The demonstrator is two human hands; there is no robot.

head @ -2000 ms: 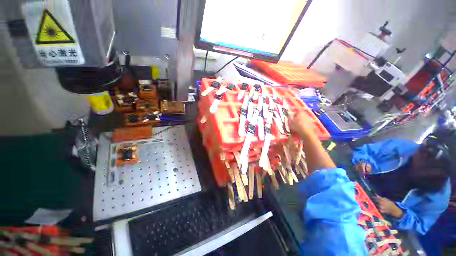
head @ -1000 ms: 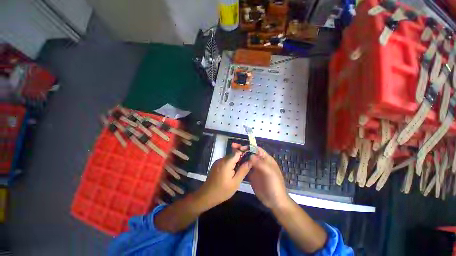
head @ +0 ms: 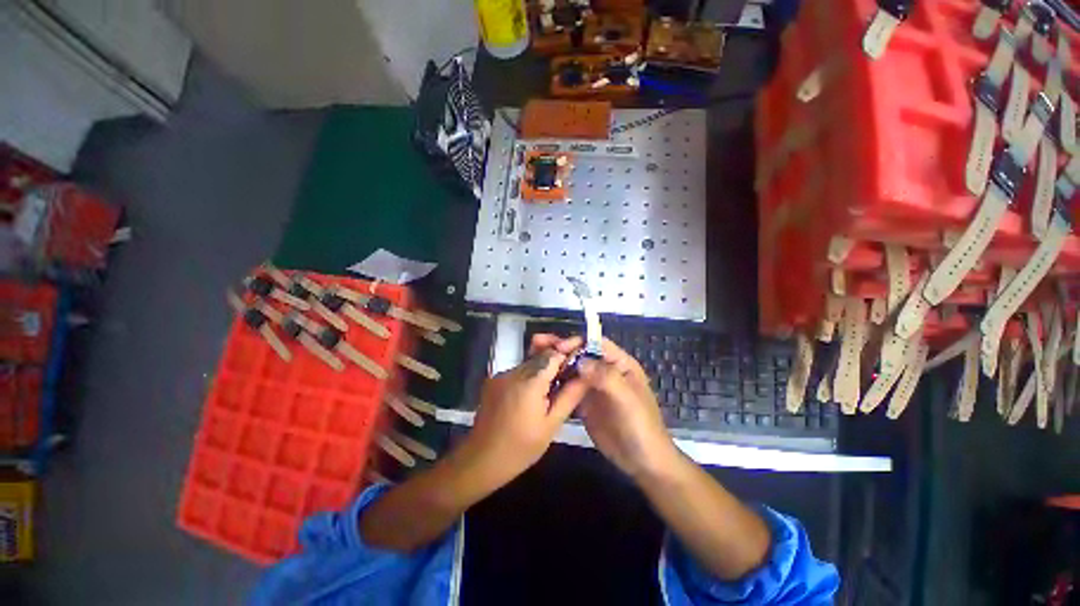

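A wristwatch [head: 592, 331] with a pale strap is held between both hands above the keyboard's near left part. The strap's end points up toward the perforated plate; the case is mostly hidden by the fingers. My left hand [head: 516, 408] grips it from the left and my right hand [head: 621, 406] from the right, fingertips together. The orange-brown marking fixture [head: 546, 175] with a dark centre sits on the upper left of the perforated plate [head: 640, 249].
A partly filled red tray [head: 267, 432] lies at left, beside a white paper scrap [head: 392, 269]. A tall red tray stack [head: 829, 154] with hanging straps stands at right. The keyboard [head: 728, 385], a crumpled bag [head: 455, 130], spare fixtures [head: 592, 71] and a yellow-labelled bottle [head: 503, 26] surround the plate.
My right arm has come back from the tray stack; both hands now hold a watch in front of me. The view has swung left and down, bringing the left tray fully into sight.
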